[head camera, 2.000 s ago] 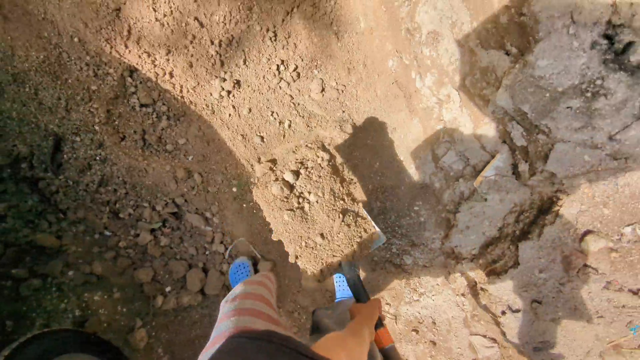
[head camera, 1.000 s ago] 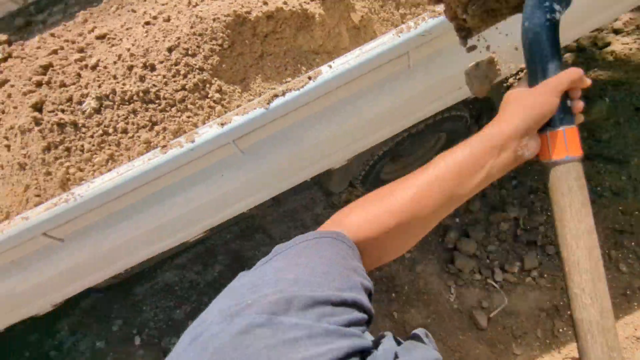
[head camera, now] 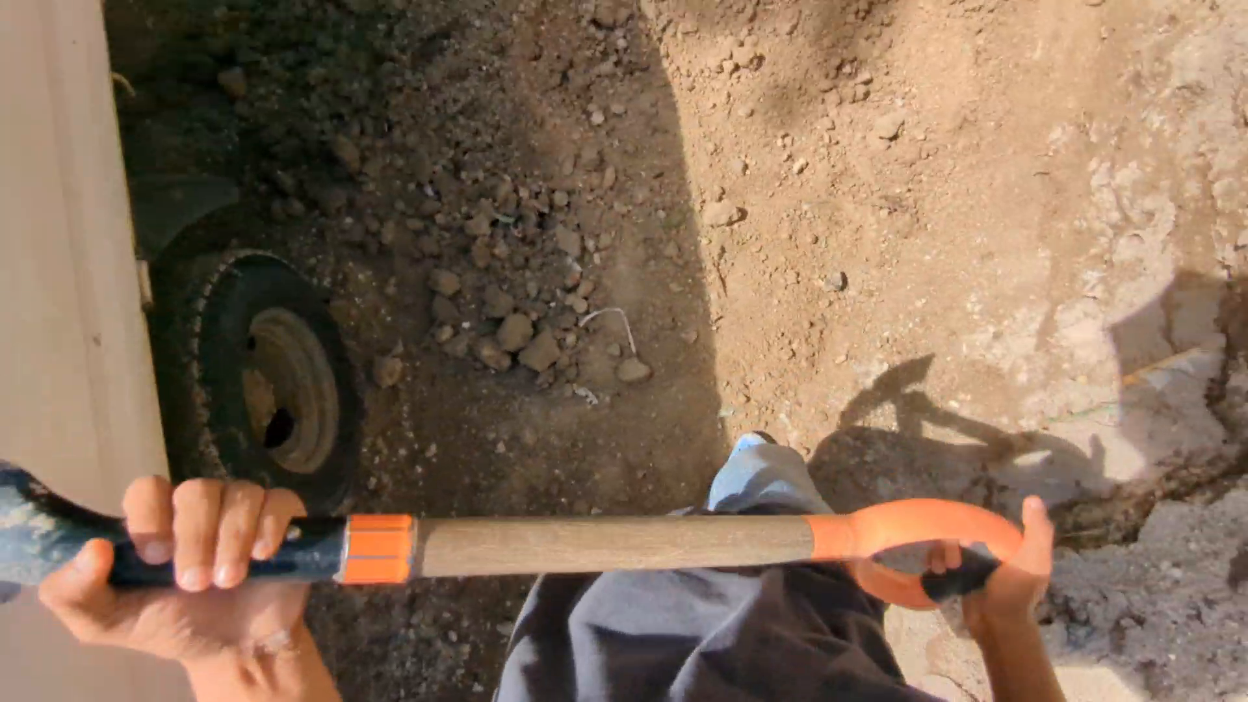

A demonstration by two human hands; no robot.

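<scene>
A shovel with a wooden shaft (head camera: pixel 614 544) lies level across the front of my body. My left hand (head camera: pixel 205 575) grips its dark metal socket at the left, beside an orange band. At the other end, my right hand (head camera: pixel 1009 575) holds the orange and black D-shaped grip (head camera: pixel 926 551). The shovel's blade is out of view past the left edge.
At the left stands the pale side panel (head camera: pixel 78 244) of a trailer or cart, with a tyre on a rusty rim (head camera: pixel 268 380) beside it. Stones (head camera: pixel 517 336) and a thin pale wire (head camera: pixel 619 317) lie on shaded soil. Cracked, rough ground (head camera: pixel 1170 409) is at the right.
The view has swung from the soil heap behind the pale panel down to the ground. The shovel, steeply slanted a second ago, is now level, and both hands on it show.
</scene>
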